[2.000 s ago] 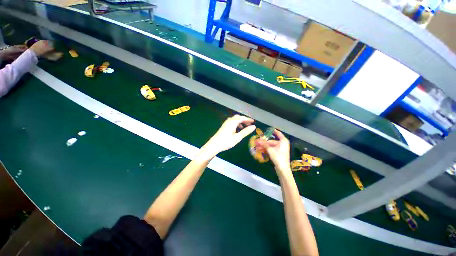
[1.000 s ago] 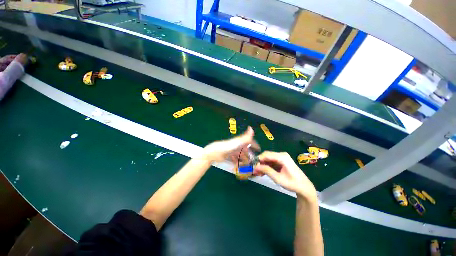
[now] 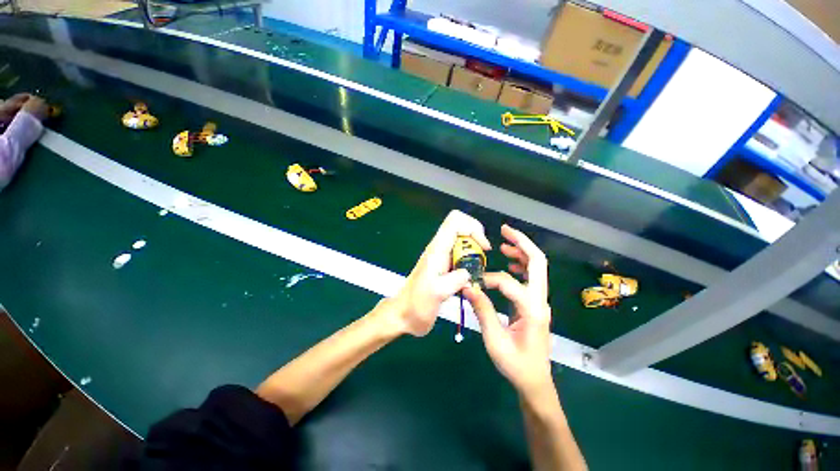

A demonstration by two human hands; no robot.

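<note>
My left hand [image 3: 437, 276] holds a yellow housing [image 3: 468, 248] above the belt's pale edge rail, gripping it between thumb and fingers. A dark green circuit board [image 3: 472, 268] shows at the housing's near end. Thin dark lead wires [image 3: 461, 313] hang below it and end in a small white tip. My right hand [image 3: 516, 308] has its thumb and index fingertips at the board end of the housing, with the other fingers spread. Whether these fingertips grip the board or only touch it cannot be told. The housing's underside is hidden.
Yellow housings lie on the green belt at left [image 3: 300, 178] and right [image 3: 619, 284]. A yellow strip [image 3: 364, 209] lies left of my hands. A grey support [image 3: 718, 285] crosses at right. A long yellow forked part [image 3: 534, 120] lies beyond. Another person's sleeve [image 3: 18, 143] is at far left.
The housing has turned from its blue side to its yellow side and been raised. The left hand now grips it more closely. The belt items appear shifted slightly right.
</note>
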